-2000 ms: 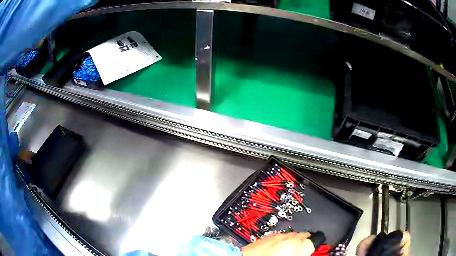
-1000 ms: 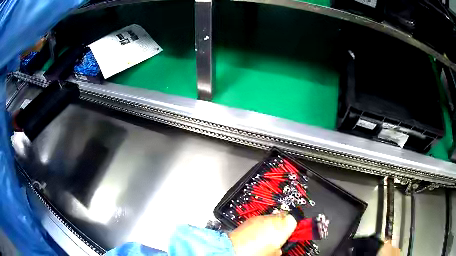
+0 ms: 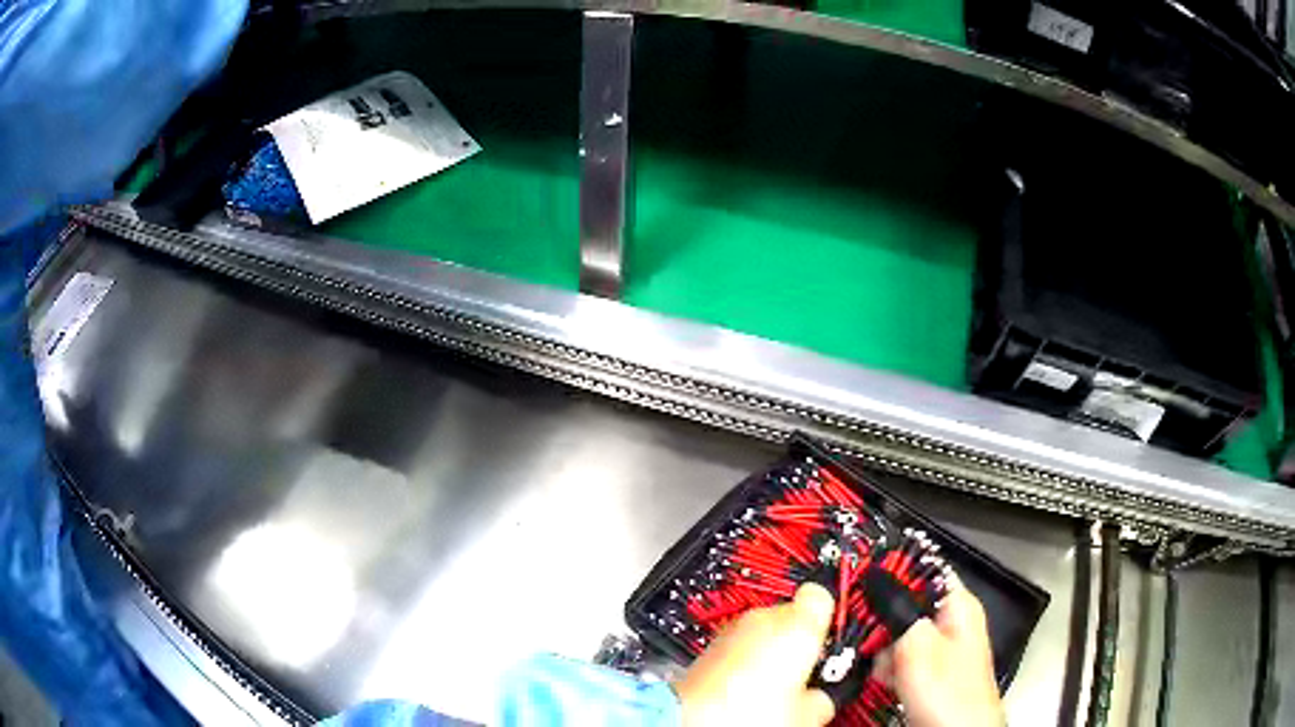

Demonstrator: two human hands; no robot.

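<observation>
Red cable leads (image 3: 753,561) with silvery ring terminals lie in rows in a black shallow tray (image 3: 1020,597) at the lower right. My left hand (image 3: 767,660), with a blue sleeve and black fingertip covers, is over the tray's near middle and holds some red leads with their rings between the fingers. My right hand (image 3: 944,646), also with black fingertip covers, is right beside it over the tray, its fingertips among red leads. Its exact grip is partly hidden.
A steel surface (image 3: 469,497) with chain tracks runs across. Behind are green shelves with a black bin (image 3: 1136,341), a metal post (image 3: 604,171), and a white printed sheet (image 3: 376,149) over blue parts (image 3: 263,188). A person's blue sleeve (image 3: 100,114) fills the left edge.
My right hand has moved left from beyond the tray to meet my left hand over the leads. The black tray at the far left, by the other person, has left the steel surface.
</observation>
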